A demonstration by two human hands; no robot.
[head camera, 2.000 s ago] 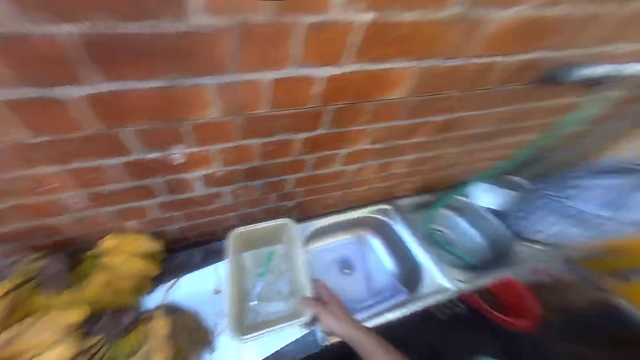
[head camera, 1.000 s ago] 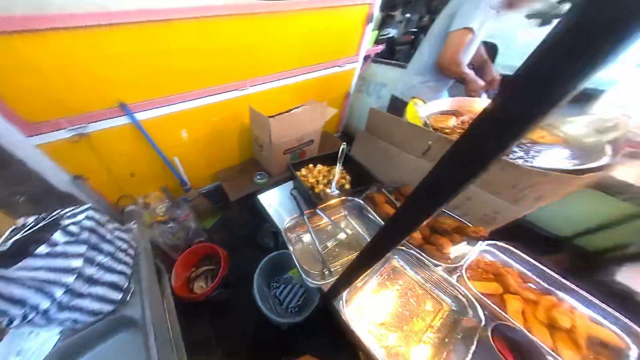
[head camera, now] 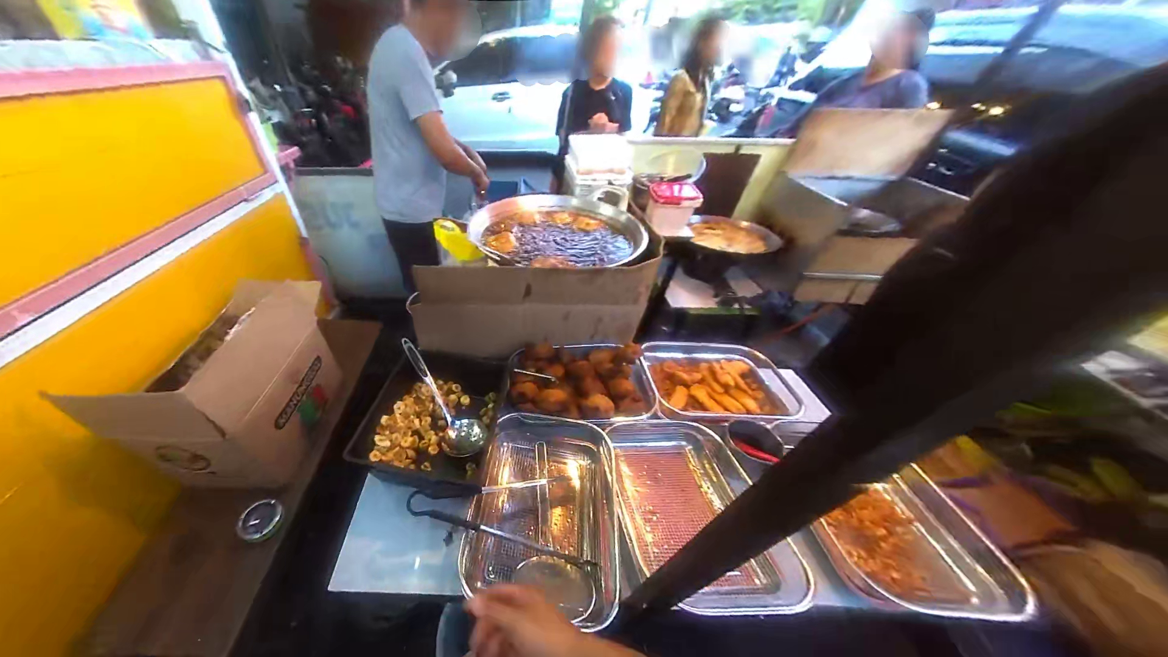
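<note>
One of my hands, seemingly my right hand (head camera: 522, 622), reaches in from the bottom edge, blurred, over the near end of a metal tray (head camera: 474, 538); whether it holds anything cannot be told. Black-handled tongs (head camera: 511, 534) lie across that tray. Beside it on the right is another metal tray with a mesh rack (head camera: 675, 493). Behind them stand a tray of round brown fried food (head camera: 575, 383) and a tray of long fried pieces (head camera: 712, 385). A slotted metal ladle (head camera: 464, 436) rests in a black tray of small yellow pieces (head camera: 406, 429). My left hand is outside the view.
A dark slanting post (head camera: 776, 493) crosses the right side. An open cardboard box (head camera: 246, 411) stands at the left by the yellow wall (head camera: 109, 228). Behind a cardboard screen (head camera: 538, 306) is a wide pan of oil (head camera: 557, 233). A co-worker (head camera: 411, 137) stands beyond; several other people are farther back.
The view has swung from a brick wall and sink to the food trays. A hand was at a plastic basin by the sink two seconds ago; now a hand is at the near metal tray.
</note>
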